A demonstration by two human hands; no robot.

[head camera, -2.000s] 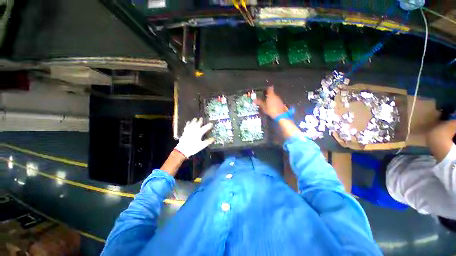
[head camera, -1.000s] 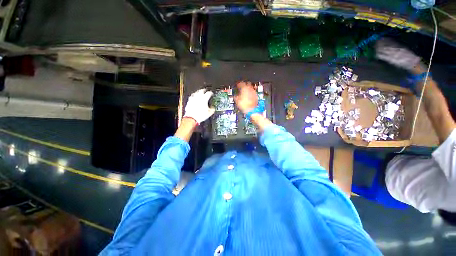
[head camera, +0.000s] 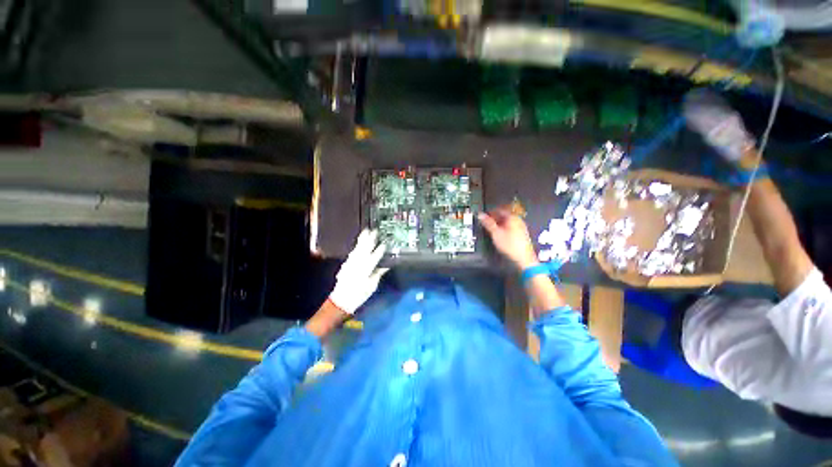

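A dark fixture (head camera: 425, 257) lies flat on the bench in front of me and holds several green circuit boards (head camera: 396, 191) in two rows, component side up. My left hand (head camera: 358, 272), in a white glove, is at the fixture's lower left corner. My right hand (head camera: 511, 237), bare with a blue wrist strap (head camera: 540, 271), has its fingertips at the fixture's lower right edge. Blur hides whether either hand grips the fixture or a small part. Small brass-coloured parts (head camera: 518, 207) lie just beyond my right hand, partly hidden by it.
Silver metal parts (head camera: 584, 214) are heaped at right, partly in a low cardboard tray (head camera: 670, 280). Green boards (head camera: 555, 108) line the far edge. A co-worker's gloved hand (head camera: 721, 126) is at the upper right. A dark machine (head camera: 187, 246) stands at left.
My right hand has moved off the boards to the fixture's lower right edge. My left hand has moved down from the upper left board to the lower left corner. The view has shifted slightly.
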